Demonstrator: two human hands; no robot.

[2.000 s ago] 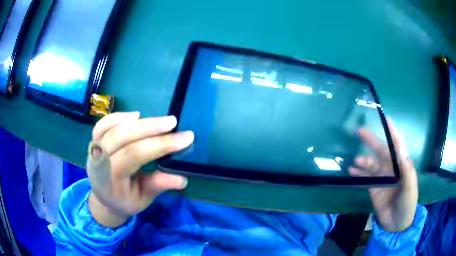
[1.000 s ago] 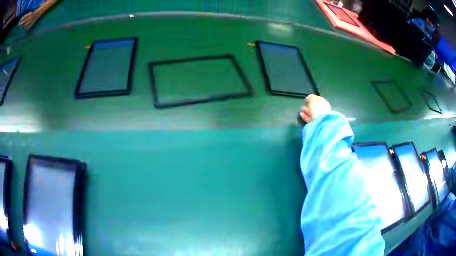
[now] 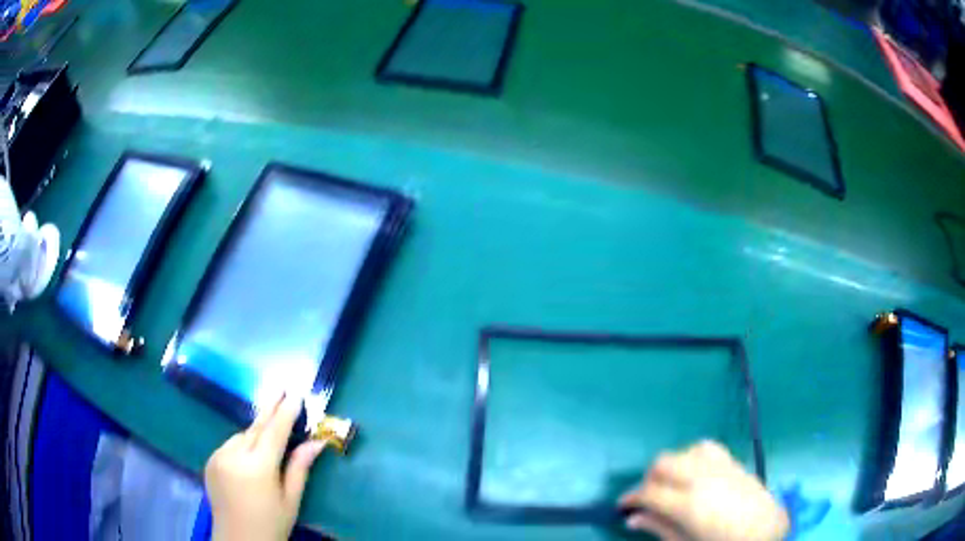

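A thin black frame (image 3: 608,339) lies on the green mat in front of me, with mat showing through its open centre. My right hand (image 3: 709,497) is blurred and has its fingertips closed on the frame's lower edge. To the left lies a glossy touch panel (image 3: 280,280) with a black border, apparently on top of others. My left hand (image 3: 259,465) grips its lower edge, with the index finger on the border and the thumb beside a gold flex cable (image 3: 334,431). The fingers' undersides are hidden.
Another panel (image 3: 122,243) lies at the left, near a white-gloved hand (image 3: 26,248) and a black box (image 3: 40,127). More panels (image 3: 918,412) stand close together at the right. Across the bench lie bordered panels (image 3: 455,42) (image 3: 796,132) and, at the far right, part of another dark outline.
My right hand has come back from the far strip to the near mat, where the black frame now lies. My left hand has come into view at the left panel. The view has shifted left.
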